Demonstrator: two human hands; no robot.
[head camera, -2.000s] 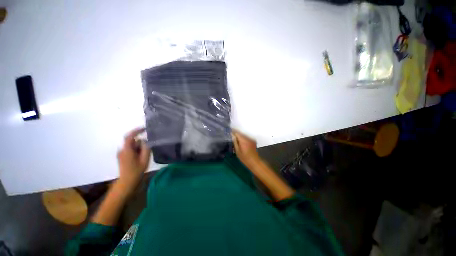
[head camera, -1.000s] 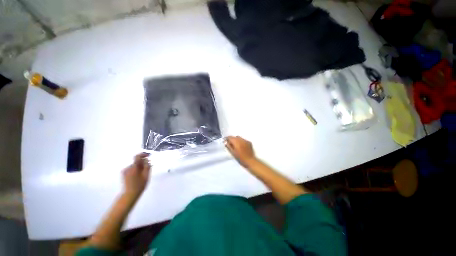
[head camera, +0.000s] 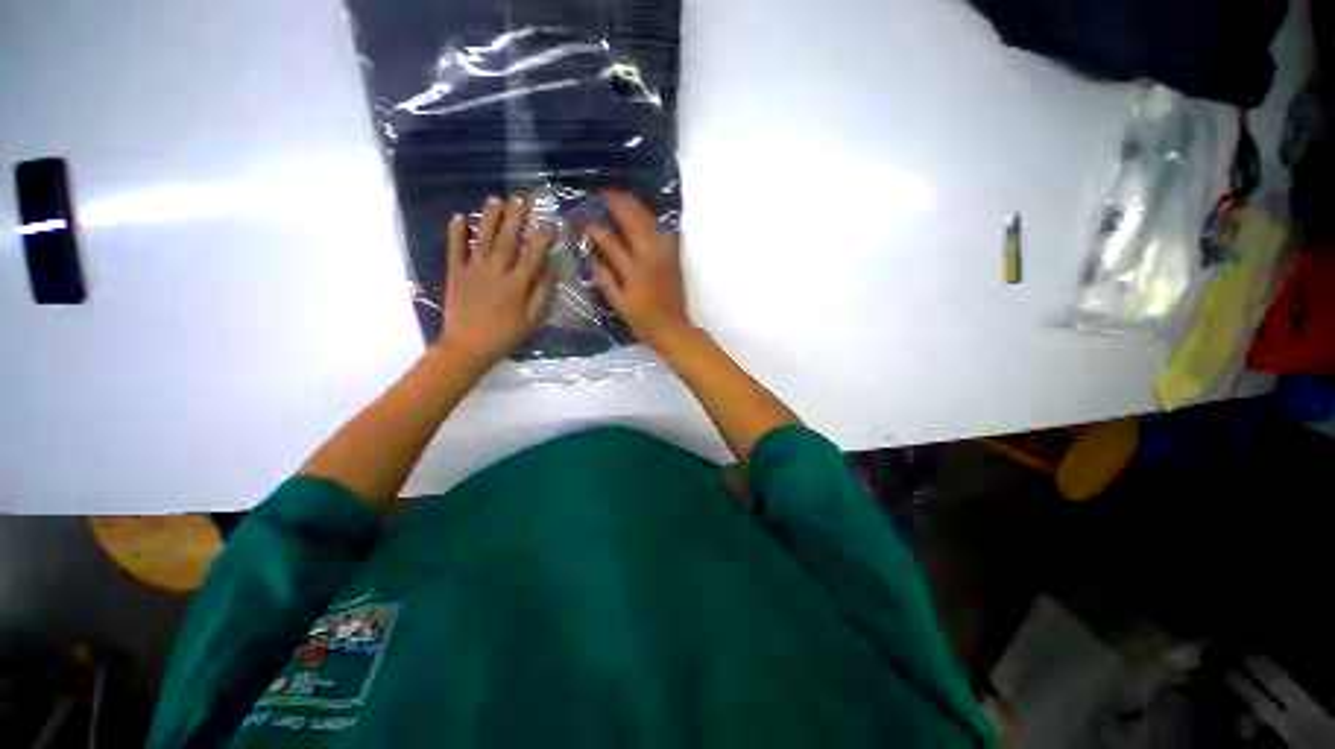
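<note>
A folded dark garment (head camera: 483, 154) lies flat on the white table inside a clear plastic bag (head camera: 564, 369), whose edge shows below the garment on my side. The upper part of the garment is cut off by the picture's top edge. My left hand (head camera: 495, 281) lies palm down on the bag's lower part with its fingers apart. My right hand (head camera: 638, 275) lies beside it on the bag, fingers spread and slightly bent. Neither hand visibly grips anything.
A smartphone (head camera: 50, 231) lies at the left of the table. At the right are thread snips (head camera: 1012, 249), empty poly bags (head camera: 1149, 220), a yellow cloth (head camera: 1223, 315), a red bag (head camera: 1300, 319) and a dark garment heap (head camera: 1157, 41). Wooden stools (head camera: 1097, 458) stand below the table's edge.
My hands have let go of the bag's near corners and moved inward onto the bagged garment. The view has shifted, so the bag appears higher in the picture.
</note>
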